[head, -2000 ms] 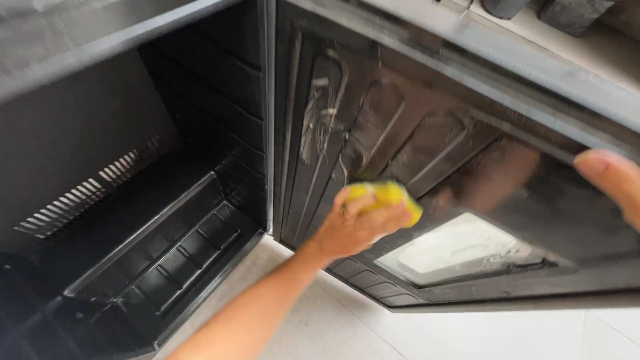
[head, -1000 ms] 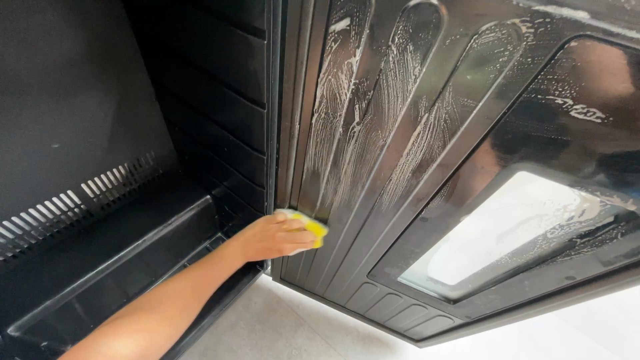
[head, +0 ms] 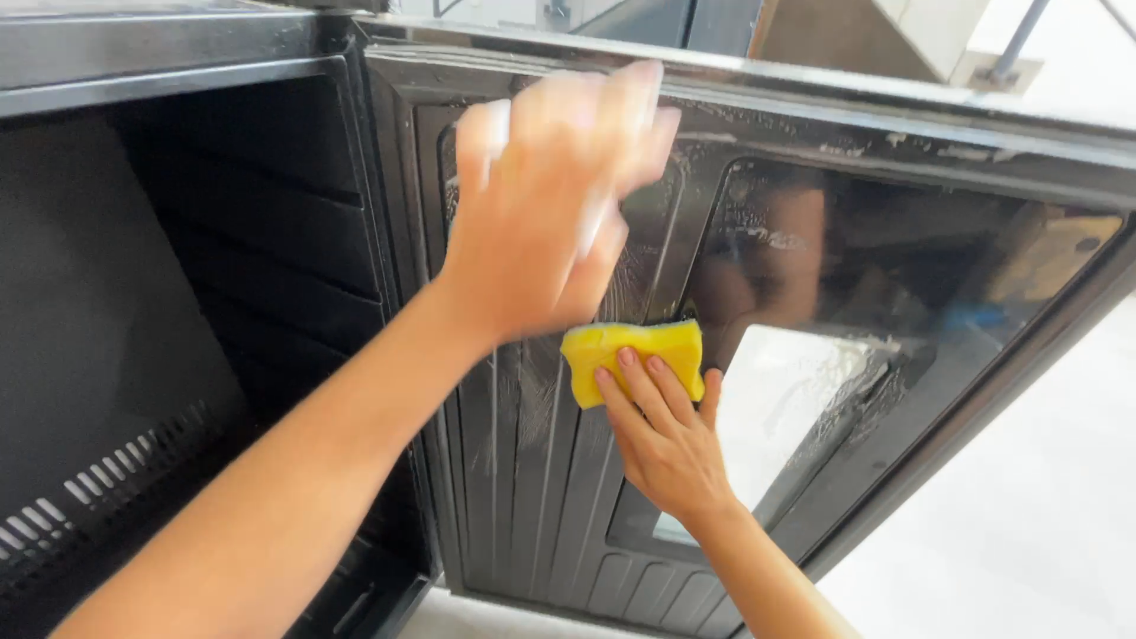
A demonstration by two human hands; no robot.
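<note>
My right hand presses a yellow sponge with its fingertips against the inner side of an open black door, left of the door's glass window. Above and to the left of the sponge, my left hand is raised in front of the door, blurred, with no object visible in it; its fingers look partly spread. Whitish suds streak the ribbed panel near the sponge and parts of the glass. My left hand hides the upper left of the ribbed panel.
At the left is the dark cabinet interior with ribbed side walls and a slotted vent. A metal top edge runs above it. The door's upper rim crosses the view. Pale floor shows at the lower right.
The sponge, in my left hand low by the hinge side one second ago, is now under my right hand nearer the window. My left hand has let go of it and risen.
</note>
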